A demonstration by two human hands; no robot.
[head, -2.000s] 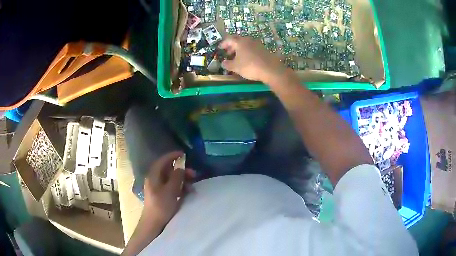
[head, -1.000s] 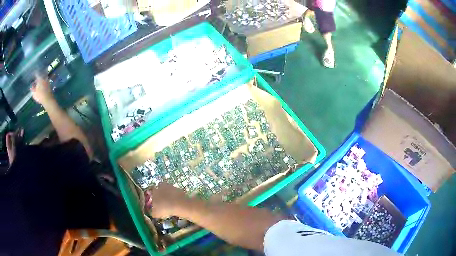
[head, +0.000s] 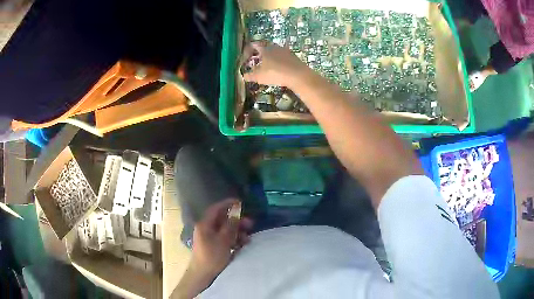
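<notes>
The green crate [head: 345,128], lined with cardboard, holds many small circuit boards [head: 375,64]. My right hand [head: 266,63] is in the crate's left part, with its fingers bent around a small pinkish piece [head: 252,61]. My left hand [head: 221,230] is low in front of my body with its fingers curled around a small pale thing [head: 234,211], perhaps the edge of a tape roll. Most of that thing is hidden by the fingers. A few darker and pale pieces [head: 272,100] lie in the crate's lower left corner, below my right hand.
A large carton [head: 111,279] at the left holds pale boxy pieces [head: 133,181] and an open box of small beige parts [head: 70,193]. An orange chair [head: 137,105] with a person in dark clothing is above it. A blue bin [head: 505,228] at the right holds white and pink parts [head: 468,178].
The view swung to the crates and back down, bringing my left hand back into view. My right hand is still at the crate's left side, now around a pinkish piece.
</notes>
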